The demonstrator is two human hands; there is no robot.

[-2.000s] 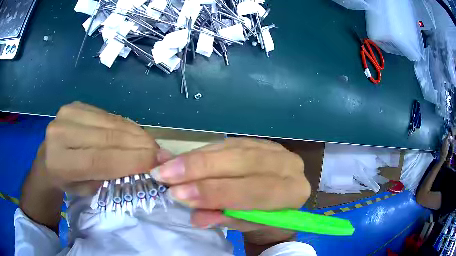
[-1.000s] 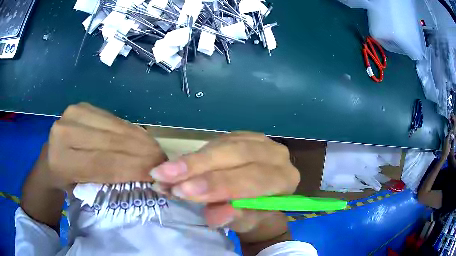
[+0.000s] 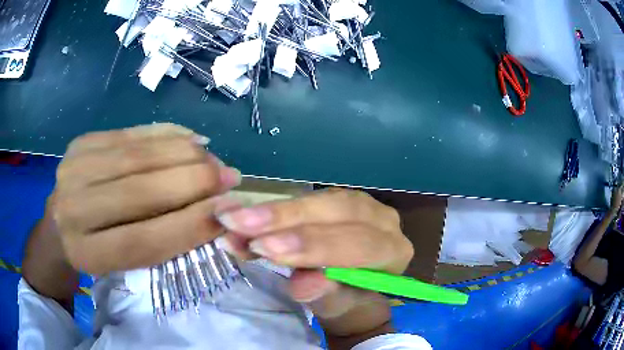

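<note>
My left hand (image 3: pixel 137 198) is closed around a fanned row of thin silver rods (image 3: pixel 195 277) over my lap. The rods' lower ends point down and show below its fingers; their other ends are hidden in the hand. My right hand (image 3: pixel 328 246) is beside it, its fingertips touching or almost touching the left fingers and the rightmost rods. It also holds a slim bright green tool (image 3: pixel 400 285), which sticks out to the right; the tool's other end is hidden. A loose pile of silver rods with white flag labels (image 3: pixel 239 58) lies on the dark green mat (image 3: pixel 383 130).
A digital scale (image 3: pixel 15 41) is at the far left. Orange-handled snips (image 3: pixel 513 83), a dark small item (image 3: pixel 570 164) and translucent plastic bags (image 3: pixel 540 41) are at the right. Below the bench edge is a cardboard box (image 3: pixel 417 222) with white bags. Another person's arm (image 3: pixel 595 236) shows at the right edge.
The rods have tilted, so their narrow ends show instead of the round ring-like ends. My left hand has turned and risen slightly. The green tool now slants down to the right.
</note>
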